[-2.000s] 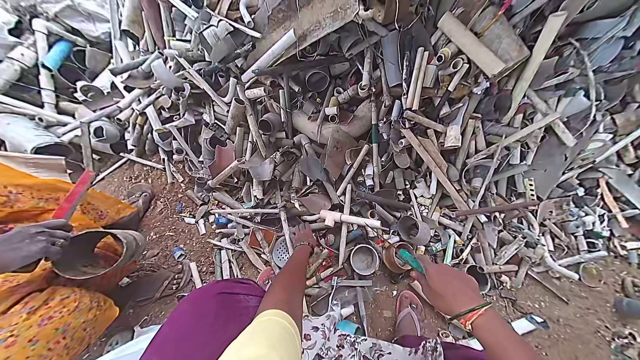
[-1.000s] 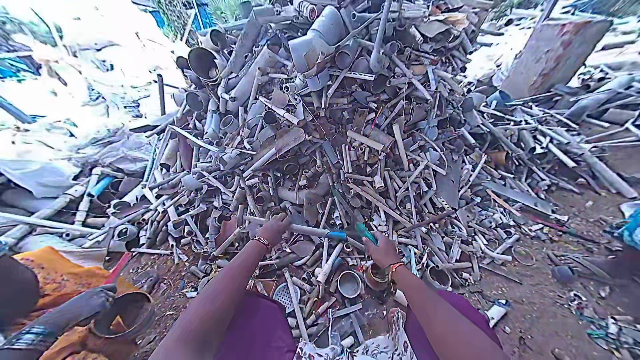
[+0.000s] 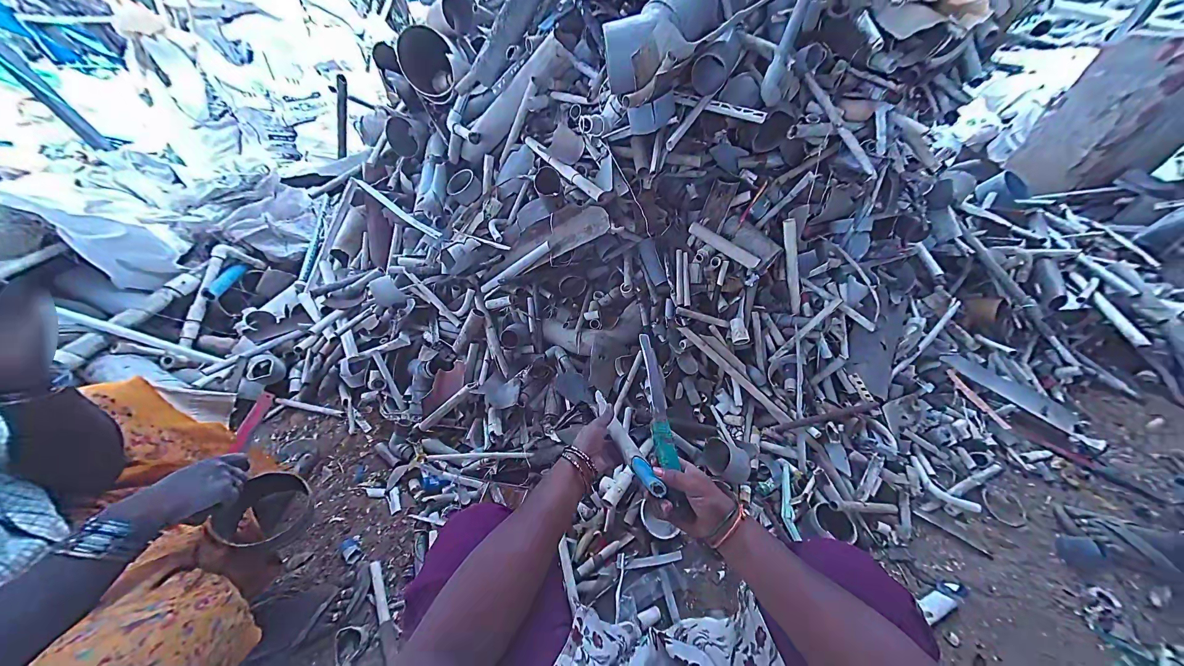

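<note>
My left hand (image 3: 592,446) is closed around a pale plastic pipe (image 3: 622,437) that has a blue end piece pointing toward me. In my right hand (image 3: 696,499) is the handle of a long-bladed tool (image 3: 656,384), wrapped in green near the blade; the blade points up and away, beside the pipe. The right fingers are near the blue end, and whether they touch it I cannot tell. Behind both hands lies a big heap of scrap pipe pieces (image 3: 592,328).
At the left a person's hand (image 3: 199,486) holds a red strip-like tool (image 3: 252,421) beside a wide pipe ring (image 3: 268,509). A white pipe piece (image 3: 942,601) lies on the dirt at the right. Pale sheeting (image 3: 120,231) spreads at the upper left.
The pipe with the blue end has swung from lying across between my hands to pointing toward me. Two seconds ago my left hand was reaching into the heap. The view has shifted.
</note>
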